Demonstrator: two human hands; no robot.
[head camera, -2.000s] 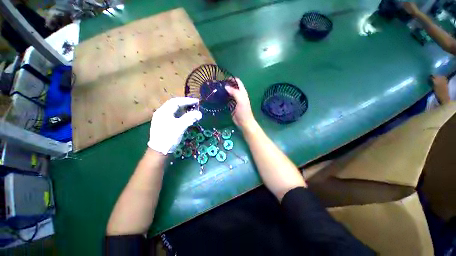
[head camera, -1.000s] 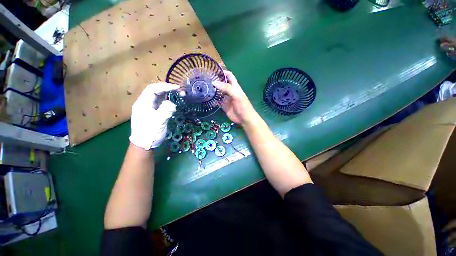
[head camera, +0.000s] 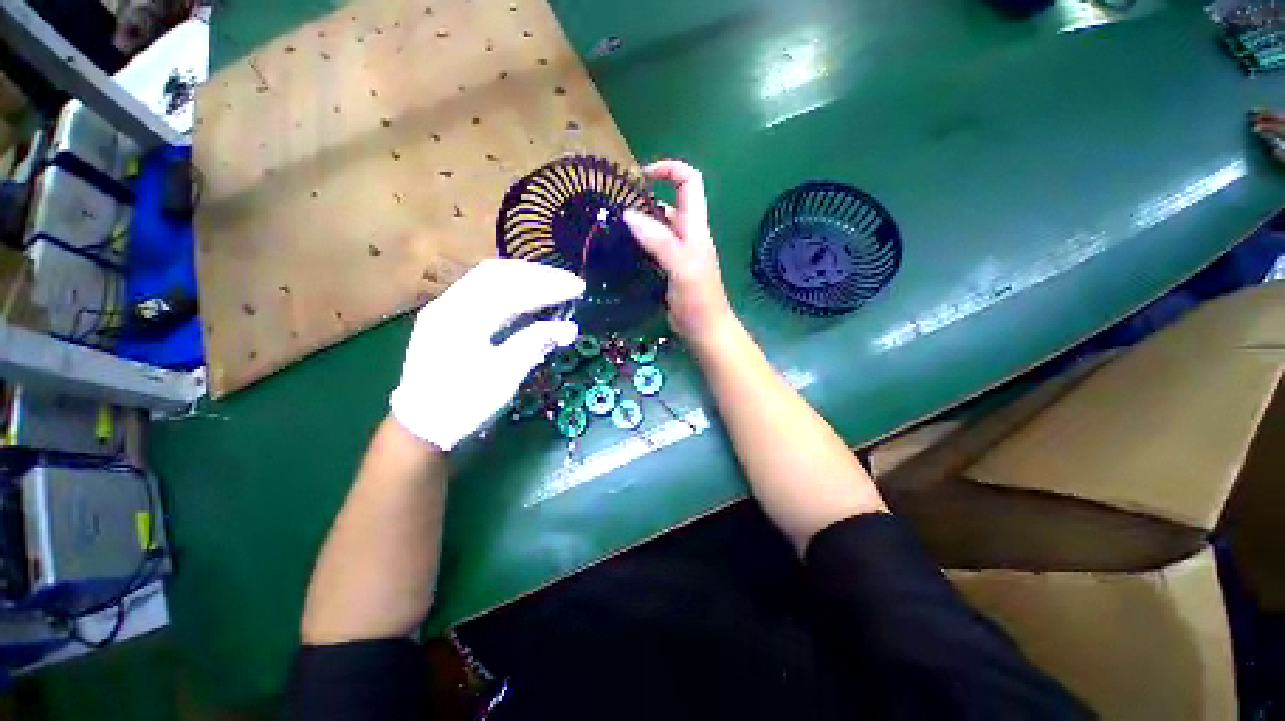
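My right hand (head camera: 686, 268), bare, grips the right rim of a black slotted fan housing (head camera: 543, 211), its open side facing me, over the board's corner. My left hand (head camera: 486, 345), in a white glove, is at the housing's lower left with thumb and forefinger nearly together. A thin red lead wire (head camera: 588, 249) with a pale end runs from near these fingertips up across the hub. What the fingertips pinch is too small to tell. Several green ring discs (head camera: 602, 399) with wires lie heaped on the green bench below, partly hidden by the glove.
A second black housing (head camera: 826, 248) stands on the bench (head camera: 972, 155) to the right. A plywood board (head camera: 338, 183) with small pegs or holes lies at left. A blue item (head camera: 148, 268) and grey equipment are further left. An open carton (head camera: 1113, 423) is at right. Part of a hand shows at the right edge.
The red wire again shows across the hub, as two seconds ago. My left hand has moved slightly right and down since one second ago. The view has shifted, and the far housing has left most of the frame.
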